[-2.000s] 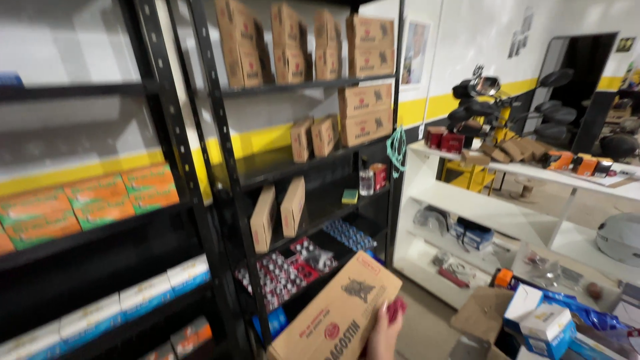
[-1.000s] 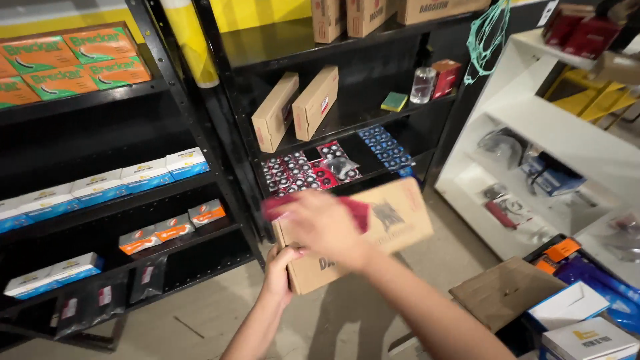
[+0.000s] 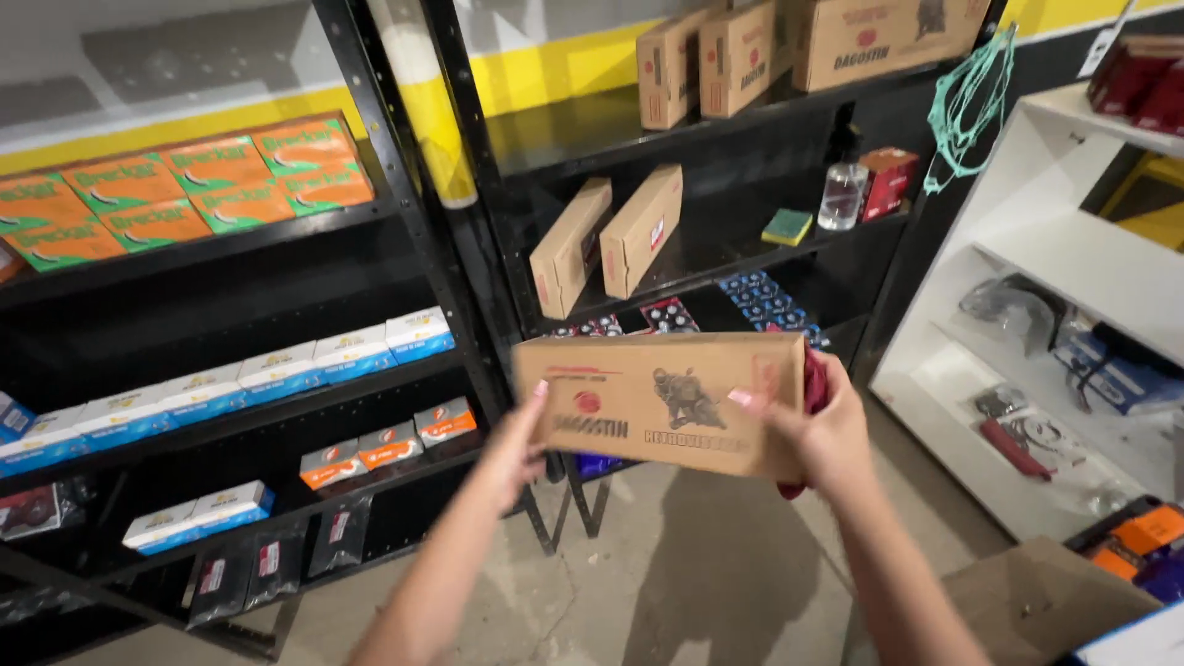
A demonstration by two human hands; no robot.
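Observation:
A long brown cardboard box [image 3: 638,402], printed with a motorcycle rider and the maker's name Dagostin, is held level in front of me by its two ends. My left hand [image 3: 518,444] grips its left end, with the thumb on the printed face. At the right end, my right hand [image 3: 814,425] has its thumb on the face and also holds a dark red cloth [image 3: 814,381], bunched between palm and box. Beyond the box, two similar narrow cardboard boxes [image 3: 571,248] [image 3: 642,231] stand on edge on the black metal shelf [image 3: 731,254].
More cardboard boxes [image 3: 888,42] stand on the upper shelf. A green and yellow sponge [image 3: 787,227] and a clear bottle [image 3: 843,196] share the middle shelf. Orange and green boxes [image 3: 222,185] line the left rack. White shelving [image 3: 980,370] and an opened carton [image 3: 1036,601] are at right.
One second ago my right hand with the red cloth was across the box's top left part; now it is at the right end. The box has turned its printed face toward me.

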